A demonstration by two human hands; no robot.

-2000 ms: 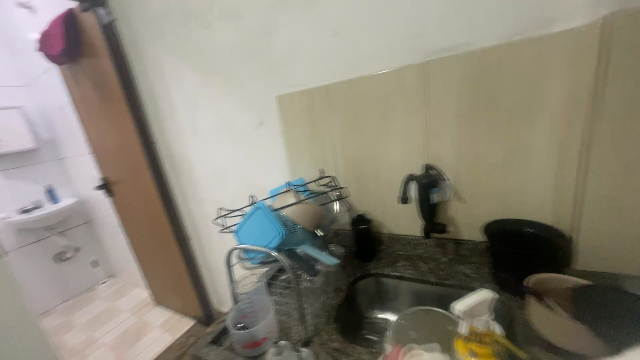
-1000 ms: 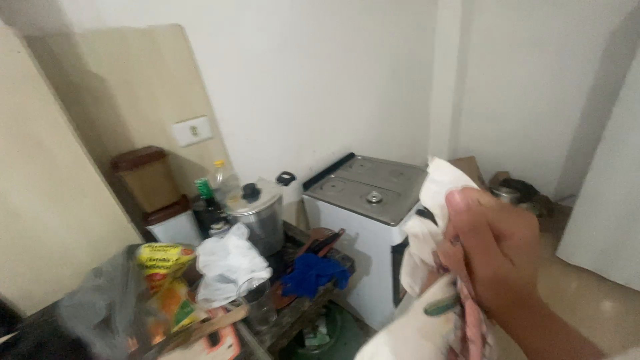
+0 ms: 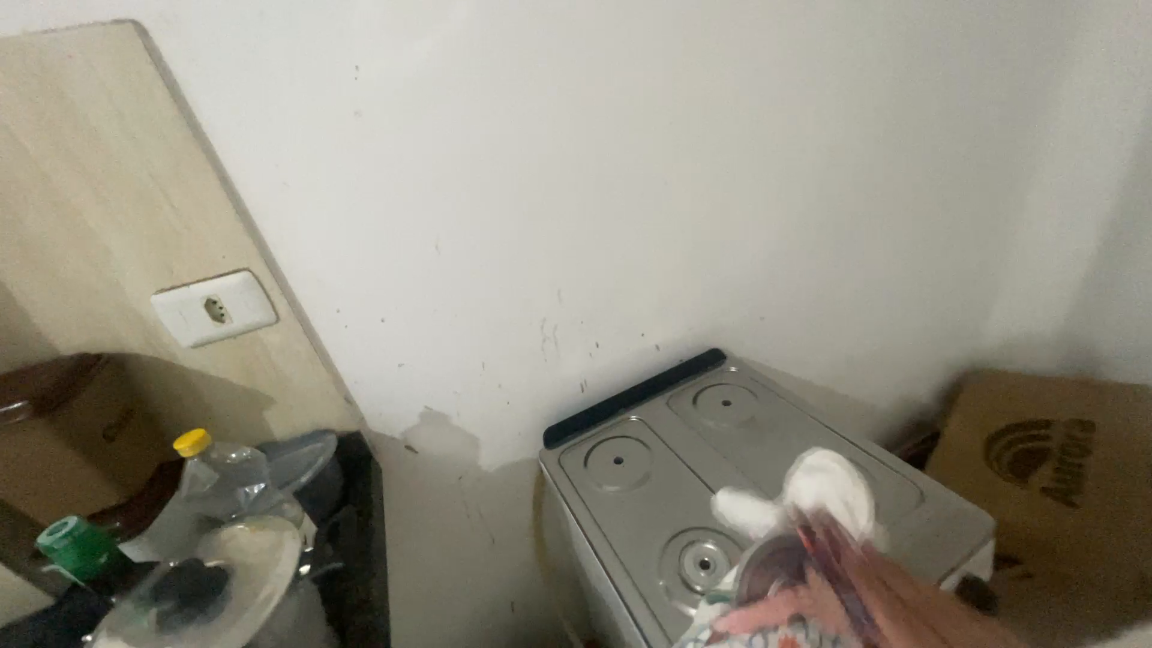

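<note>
Blurred by motion, my right hand (image 3: pixel 909 585) reaches in from the lower right, over the front part of the cooktop (image 3: pixel 621 531). Its fingers close on a white cloth (image 3: pixel 828 490), whose bunched end sticks out above them. Patterned fabric (image 3: pixel 765 634) shows below, at the bottom edge. Pinkish fingers lie against this fabric; whether they belong to my left hand cannot be told. A greyish round shape beside the fingers is too blurred to name. The metal cooktop has round burner bases without grates in view, and a dark strip along its back edge.
A cardboard box (image 3: pixel 1044 486) stands right of the stove. At left, a dark stone counter (image 3: pixel 364 540) holds a clear bottle with a yellow cap (image 3: pixel 193 443), a green-capped bottle (image 3: pixel 81 544), a pot with a lid (image 3: pixel 261 576) and a brown container (image 3: pixel 72 441). A wall socket (image 3: pixel 216 308) sits above.
The view has swung from the sink to the stove corner and come closer to the stove. My right hand, holding the cloth beside the stove a second ago, is now over the cooktop.
</note>
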